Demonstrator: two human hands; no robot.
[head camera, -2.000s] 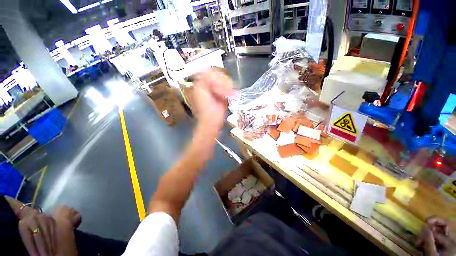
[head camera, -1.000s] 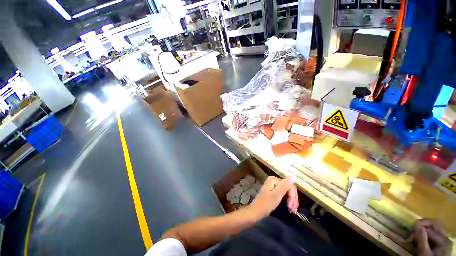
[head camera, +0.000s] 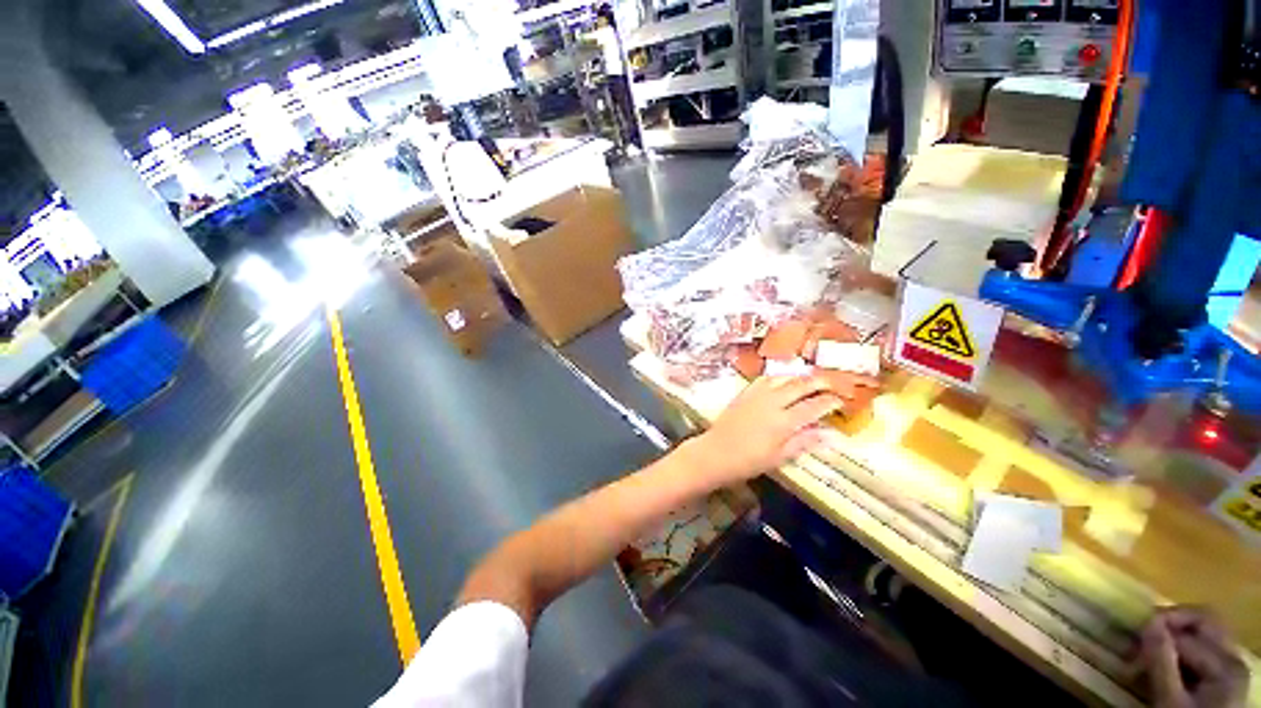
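Observation:
Brown-orange and pale leather pieces (head camera: 846, 357) lie in a loose pile on the wooden tabletop, beside a crumpled clear plastic bag (head camera: 740, 256). My left hand (head camera: 772, 426) is palm down at the near side of the pile, fingers apart over the pieces; nothing shows held, and its fingertips touch or cover some pieces. Pale white-grey pieces (head camera: 1007, 537) lie overlapping near the table's front edge. My right hand (head camera: 1192, 658) is at the front edge at the lower right, fingers curled and blurred; what they hold, if anything, is hidden.
The blue press head (head camera: 1175, 339) and a warning sign (head camera: 947, 335) stand over the table's right side. A small open carton (head camera: 678, 553) with pale pieces sits below the edge, partly behind my left forearm. A large cardboard box (head camera: 564, 270) stands on the floor beyond.
My left hand swung down from high above the floor to near the table edge, then moved up onto the pile. Another person's hands at the lower left have gone. My right hand stays nearly in place.

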